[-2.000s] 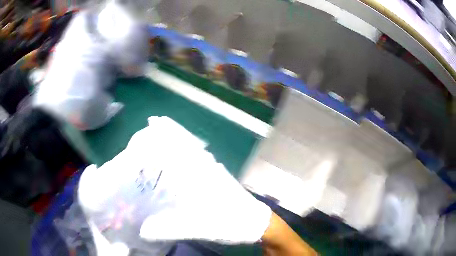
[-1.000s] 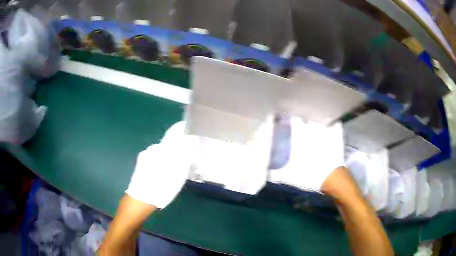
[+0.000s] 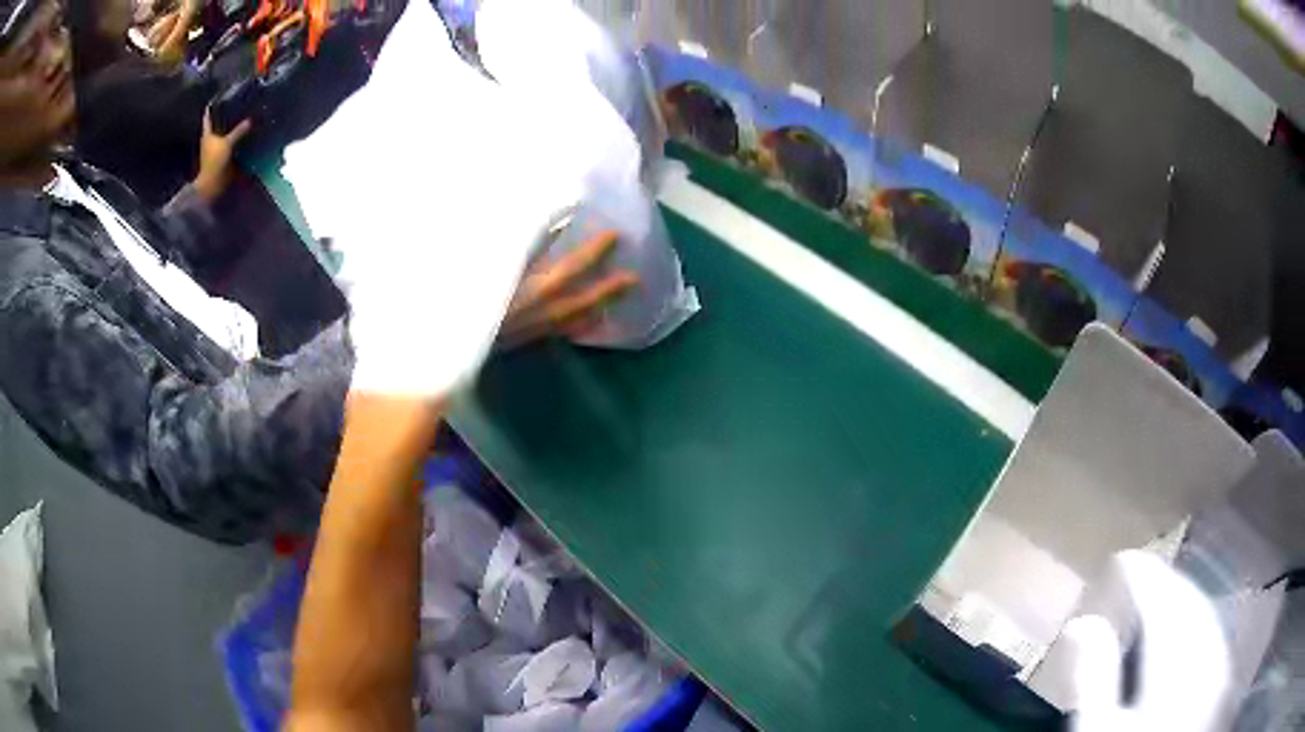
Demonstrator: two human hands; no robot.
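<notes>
My left hand (image 3: 429,215), in a white glove, reaches to the upper left against a cloudy bagged unit (image 3: 630,272). Glare merges glove and bag, so its grip is unclear. Another person's bare hand (image 3: 580,293) touches the same bag. My right hand (image 3: 1166,644), gloved and blurred, is at the right side of an open retail box (image 3: 1088,479) at lower right; its fingers are not clear. The box's pale lid stands up, and a small white printed piece (image 3: 988,629) shows inside.
A coworker in a grey patterned jacket (image 3: 215,429) stands at left beside the green belt (image 3: 744,486). Printed boxes (image 3: 916,229) with raised dark lids line the far side beyond a white stripe. A blue crate (image 3: 258,658) of bagged units sits below the belt.
My left hand has moved from the open box to the bagged unit at upper left. My right hand stays by the boxes. The view has swung left, bringing the coworker into view.
</notes>
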